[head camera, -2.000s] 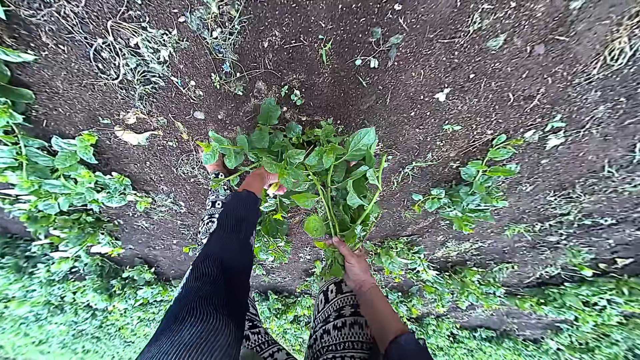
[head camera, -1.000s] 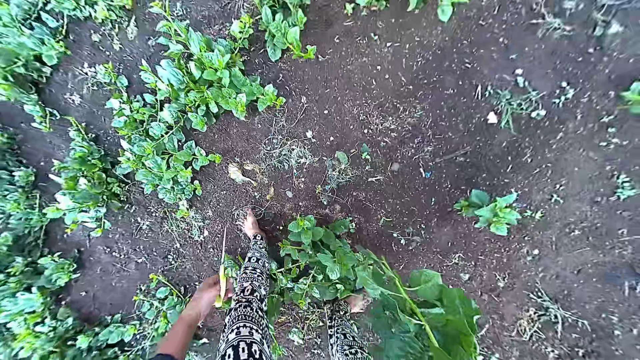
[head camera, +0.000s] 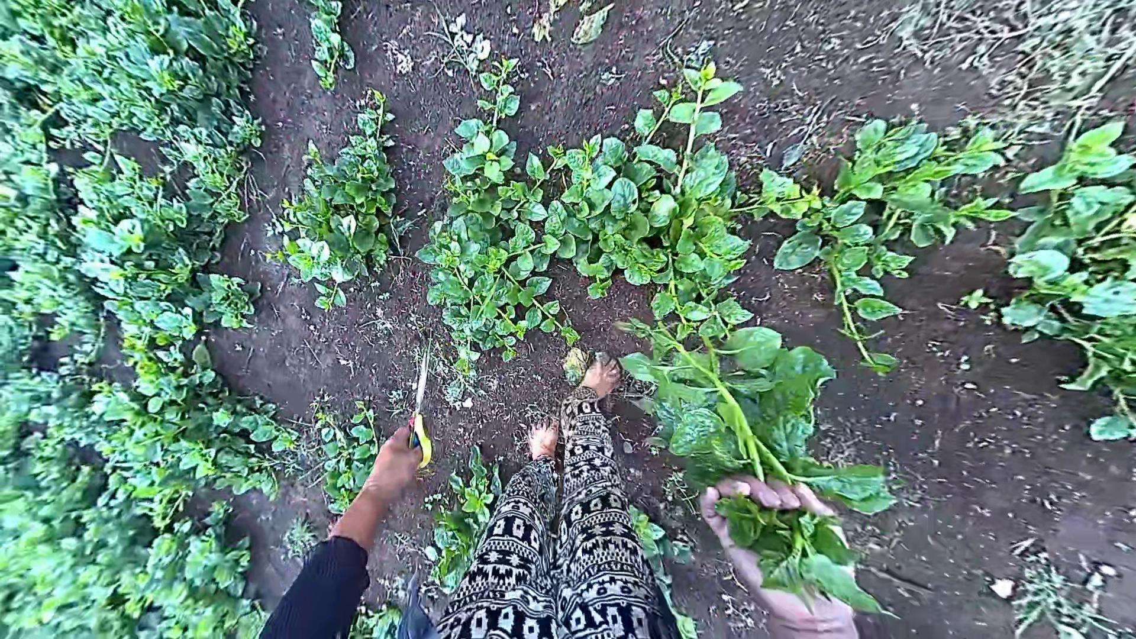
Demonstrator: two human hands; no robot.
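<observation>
My left hand (head camera: 395,466) is closed around the yellow handle of a pair of scissors (head camera: 422,417), whose blades point up and away over bare soil. On the other side, my right hand (head camera: 777,532) grips a bunch of cut leafy green stems (head camera: 741,408). Broad leaves spread above the fingers and smaller ones hang over the palm. Rooted leafy plants (head camera: 621,200) grow in front of my bare feet, and the top of the bunch overlaps the lower edge of this growth.
Dense green plants (head camera: 151,266) cover the left side. More leafy plants (head camera: 1092,266) grow at the right edge. My bare feet (head camera: 602,376) stand on dark soil, with small plants (head camera: 466,515) close to my legs. Dry weeds (head camera: 1021,44) lie at the upper right.
The view has swung to other plants. My right hand, not clearly seen a second ago, now shows around the stems. The left hand still has the scissors.
</observation>
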